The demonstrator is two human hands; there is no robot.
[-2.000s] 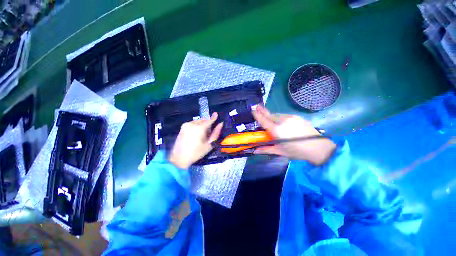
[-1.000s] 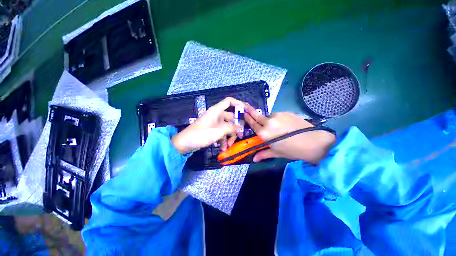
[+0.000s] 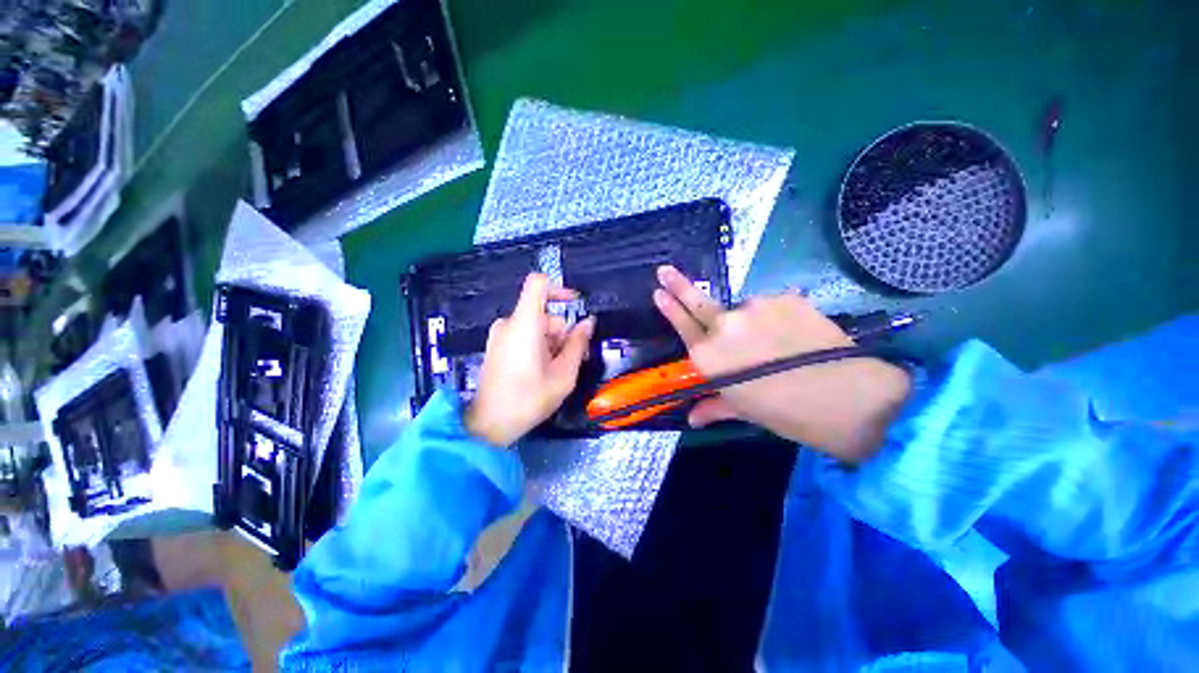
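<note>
A black ribbed housing point(image 3: 618, 243) lies on bubble wrap point(image 3: 605, 164) in front of me. My right hand point(image 3: 776, 362) is over its right part, with the orange screwdriver point(image 3: 644, 392) held in the palm. The screwdriver's handle points left and its dark nose sticks out to the right, past the wrist. The index and middle fingers reach onto the housing. My left hand point(image 3: 533, 368) is over the housing's middle, fingertips near the pale strip. I cannot tell whether a small part is between its fingers. Small white pieces show on the housing.
A round dish point(image 3: 931, 208) with dark specks stands right of the housing, and a thin dark tool point(image 3: 1051, 138) lies beyond it. Another housing point(image 3: 270, 394) lies on wrap at the left, one more point(image 3: 355, 112) at the upper left. Further wrapped housings are at the far left.
The hands were close together over a small white piece a second ago; now they are apart, the left one further left. The whole view has shifted. The screwdriver is still in my right hand.
</note>
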